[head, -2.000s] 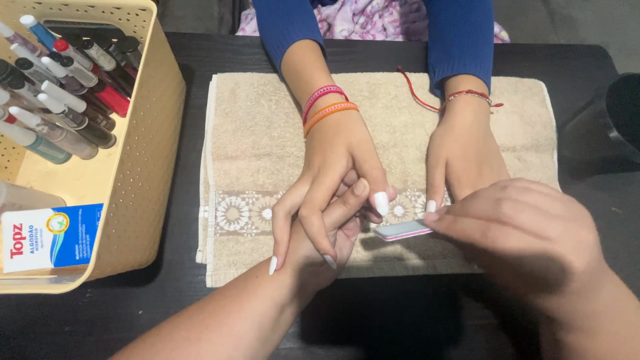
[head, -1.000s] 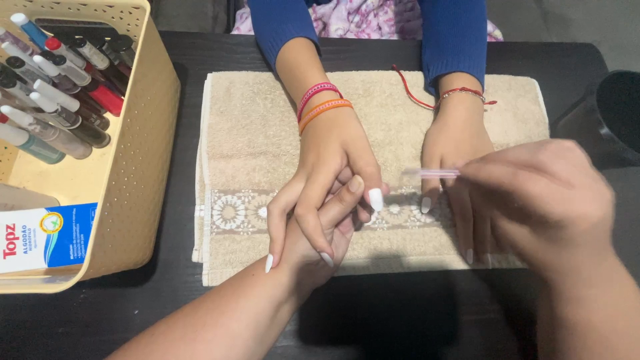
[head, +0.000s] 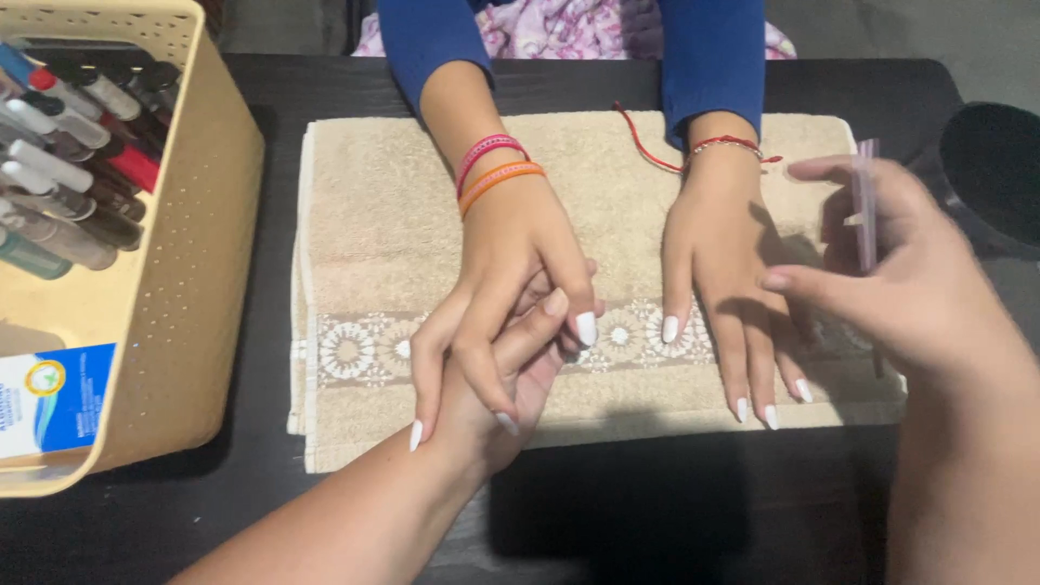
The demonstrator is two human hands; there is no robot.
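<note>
My left hand holds a finger of the other person's hand, which wears a pink and an orange bracelet and has long white nails. That person's other hand, with a red cord bracelet, lies palm down on a beige towel with a flowered band. My right hand is raised over the towel's right side, thumb and forefinger apart. A pinkish nail file, blurred and seen edge-on, rests among its fingers.
A yellow plastic basket at the left holds several nail polish bottles and a blue and white cotton box. A black round container stands at the right edge. The towel lies on a dark wooden table.
My right hand has moved right and up with the nail file, away from the other person's fingers, and its thumb and forefinger have spread. My left hand keeps its hold.
</note>
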